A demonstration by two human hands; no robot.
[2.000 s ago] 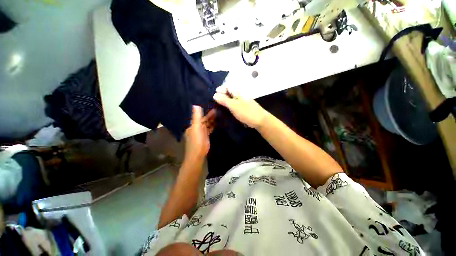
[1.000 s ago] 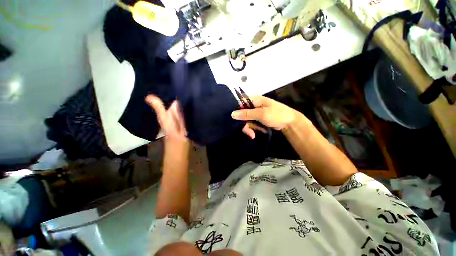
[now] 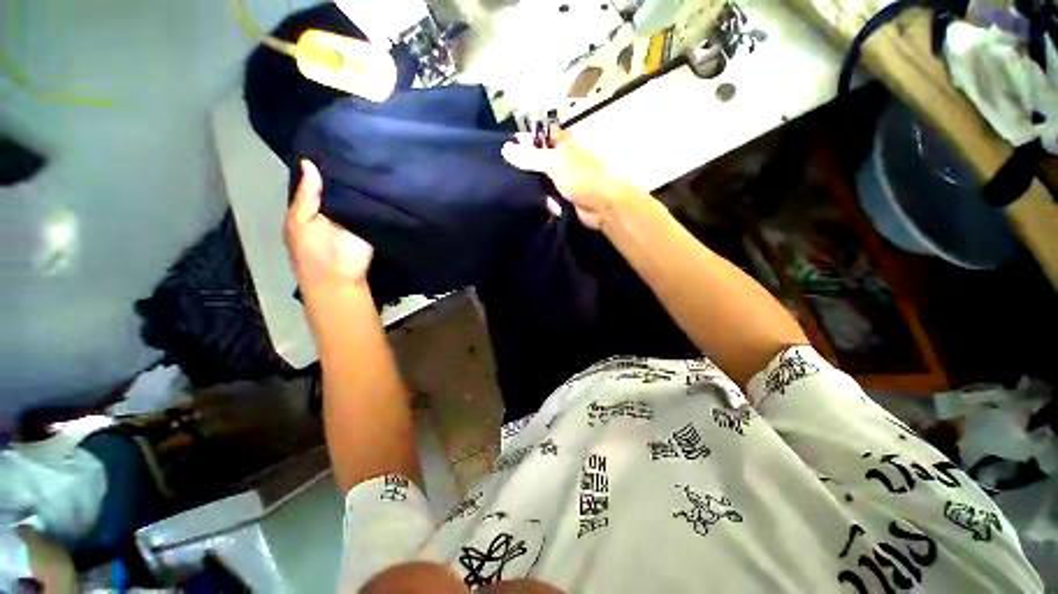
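Observation:
A dark navy garment panel [image 3: 406, 174] is spread between my hands over the white machine table's front edge, and dark cloth hangs to my lap. My left hand [image 3: 323, 238] holds its left side, thumb up. My right hand [image 3: 571, 174] holds its right side near the table edge. Small dark snips [image 3: 545, 128] stick up from my right fingers. The pale sewing machine [image 3: 580, 58] is at the top, with the needle area [image 3: 427, 52] just behind the cloth. Part of the panel hides the fingertips.
The yellow-white lamp [image 3: 346, 65] hangs left of the needle area. A black cloth pile [image 3: 215, 308] lies left of the table [image 3: 258, 221]. At right are a wooden ledge [image 3: 928, 99] with black strips and white scraps, and a grey-blue tub [image 3: 911, 192] below. A pale box [image 3: 209, 540] is at lower left.
My left hand has moved left and taken hold of the panel's left side. My right hand has moved up with the snips. The panel is now stretched between both hands.

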